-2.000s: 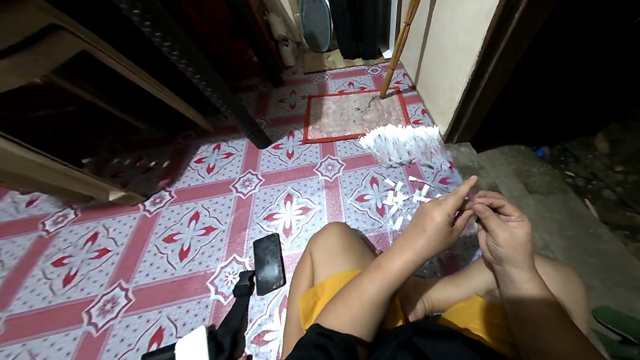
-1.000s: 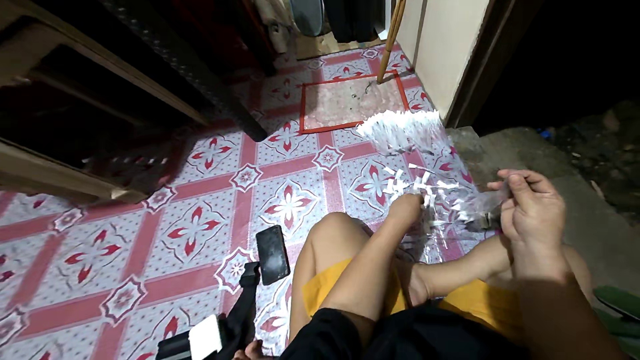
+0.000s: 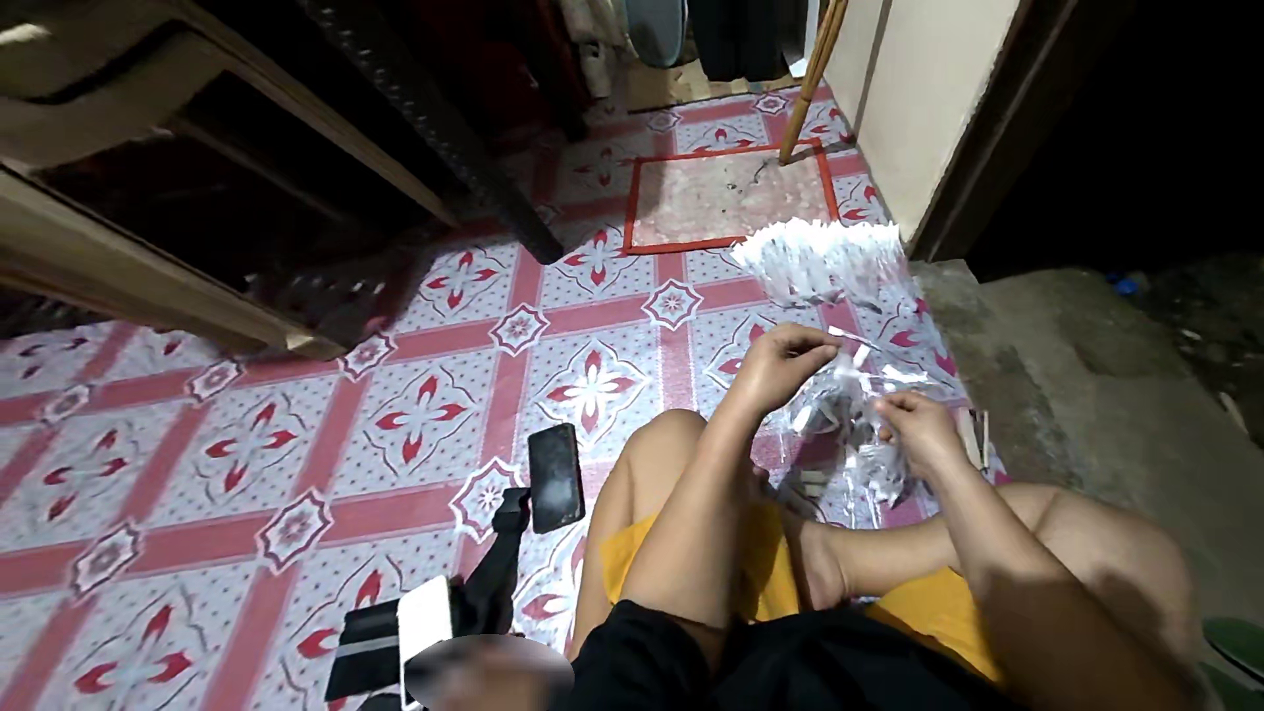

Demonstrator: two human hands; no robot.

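My left hand (image 3: 787, 367) pinches one end of a thin white strip (image 3: 855, 339) between thumb and fingertips, over a loose pile of clear plastic pieces with white ends (image 3: 874, 469) on the floor. My right hand (image 3: 920, 431) is at the right side of that pile, its thumb and fingers close together at the clear plastic; whether it grips a piece is not plain. Beyond both hands lies a dense row of similar clear plastic pieces with white tips (image 3: 828, 259), laid side by side near a red-edged mat.
A black smartphone (image 3: 556, 478) lies left of my knee, beside a black strap with a buckle (image 3: 501, 553) and a white device (image 3: 426, 617). Behind are the red-bordered mat (image 3: 731, 197), a bamboo stick (image 3: 813, 84) and a dark metal post (image 3: 434, 128). A concrete step (image 3: 1027, 346) borders the right side.
My left hand has moved forward from the pile, and a white strip now shows at its fingertips. My right hand has come down and left to the pile.
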